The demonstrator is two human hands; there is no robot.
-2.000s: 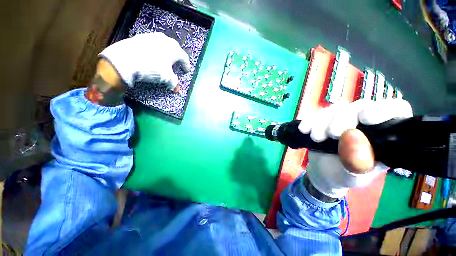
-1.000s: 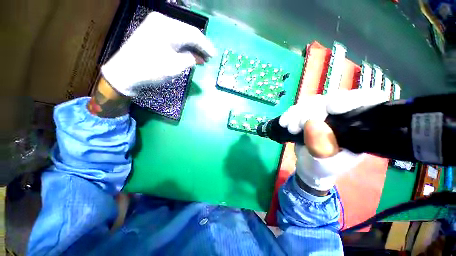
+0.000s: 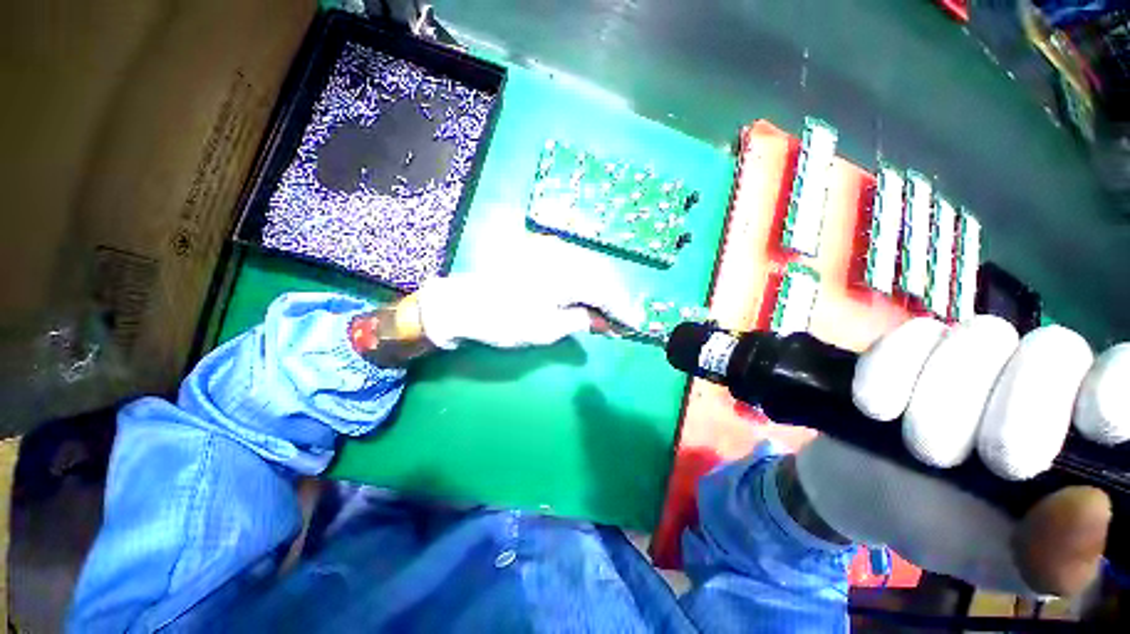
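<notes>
My right hand (image 3: 979,421), in a white glove with a bare thumb tip, grips the black electric screwdriver (image 3: 793,378). Its tip points left at the narrow green circuit board (image 3: 675,317). My left hand (image 3: 508,310), also gloved, has its fingertips together at the bit and the board's left part, which it hides. Whether a screw is between the fingers cannot be seen. A wider green board (image 3: 610,204) with silvery spots lies just above on the green mat (image 3: 496,427). The black screw tray (image 3: 372,161) holds heaped silvery screws around a bare dark patch.
A brown carton (image 3: 136,161) stands at the left beside the tray. A red mat (image 3: 768,161) at the right bears several white-faced boards (image 3: 884,229). A small black tray (image 3: 1006,297) is partly visible beyond them. The dark green bench surface (image 3: 694,62) runs behind.
My left hand has moved from over the screw tray down and right to the narrow board. My right hand and the screwdriver have shifted, with the hand farther right and lower, uncovering more white-faced boards.
</notes>
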